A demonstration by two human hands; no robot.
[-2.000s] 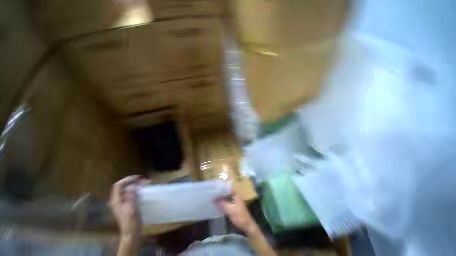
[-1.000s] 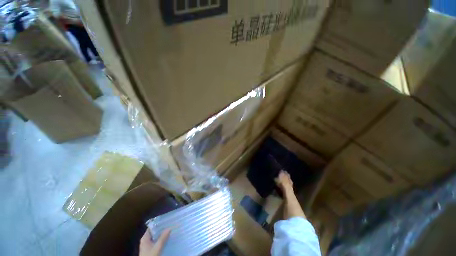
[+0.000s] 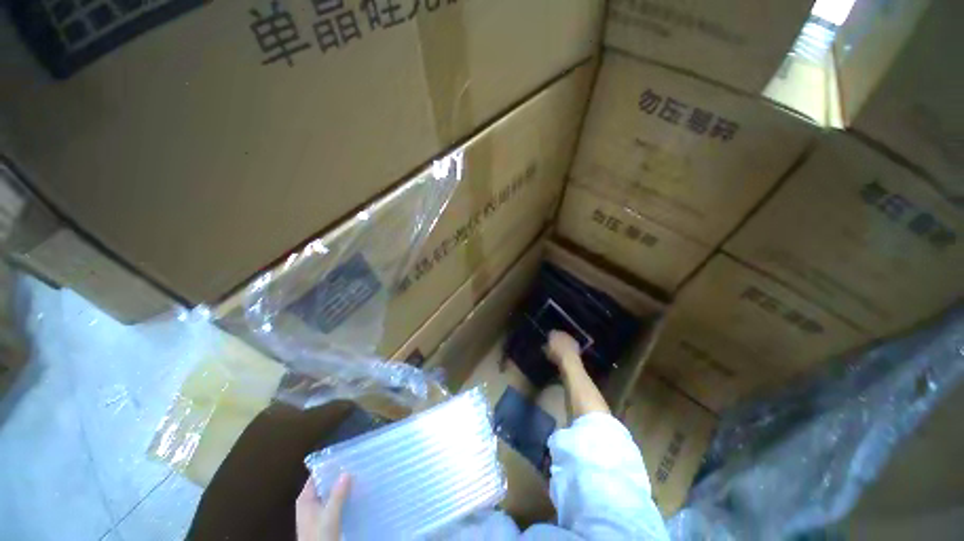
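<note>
My left hand (image 3: 323,511) grips the lower left edge of a white, ribbed air-column bag (image 3: 414,465); no dark panel shows through it. My right hand (image 3: 566,347) is down in a deep open brown source carton (image 3: 608,277), with its fingers at dark solar panels (image 3: 594,309). One panel there shows a thin pale outline beside the fingers. Whether the fingers have closed on it cannot be told. A small dark blue-grey flat piece (image 3: 524,422) lies in the carton, nearer to me.
Sealed cartons with black Chinese print (image 3: 677,132) stand stacked ahead and to the right. Stretch film (image 3: 349,277) hangs off the carton at left, and more (image 3: 814,454) lies at lower right. An open brown carton (image 3: 254,465) is at lower left. A taped carton (image 3: 211,407) stands on the pale floor.
From the blurred view two seconds ago, where both hands held the bag, my right hand has let go and reached into the carton. Since one second ago, the view has moved closer over it.
</note>
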